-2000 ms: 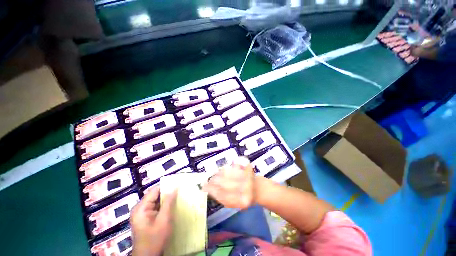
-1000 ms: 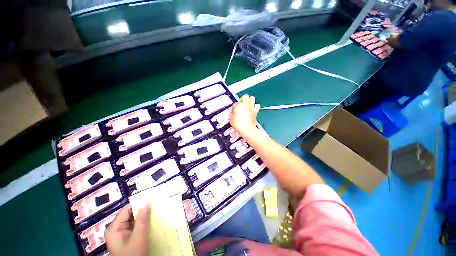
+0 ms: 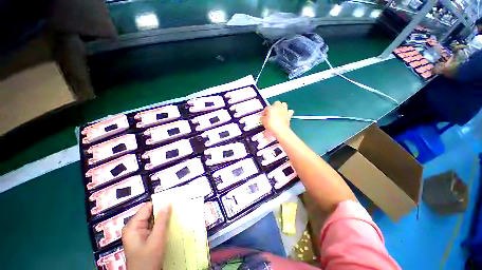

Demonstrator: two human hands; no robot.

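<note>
A black blister tray lies on the bench with rows of pale pink casings. Many casings bear a dark square pad; a few at the far right column look plain. My left hand holds a pale yellow release liner over the tray's near edge. My right hand is at the tray's right edge, over the right column, with fingers bent. Whether it holds a pad cannot be seen.
Crumpled plastic wrap and a white strapping band lie behind. A brown carton is at left, an open carton on the floor at right. Yellow scraps lie beside my legs. Another person works at far right.
My right hand has moved from beside the liner out to the tray's right edge and stays there. The view has shifted slightly. The left hand still holds the liner.
</note>
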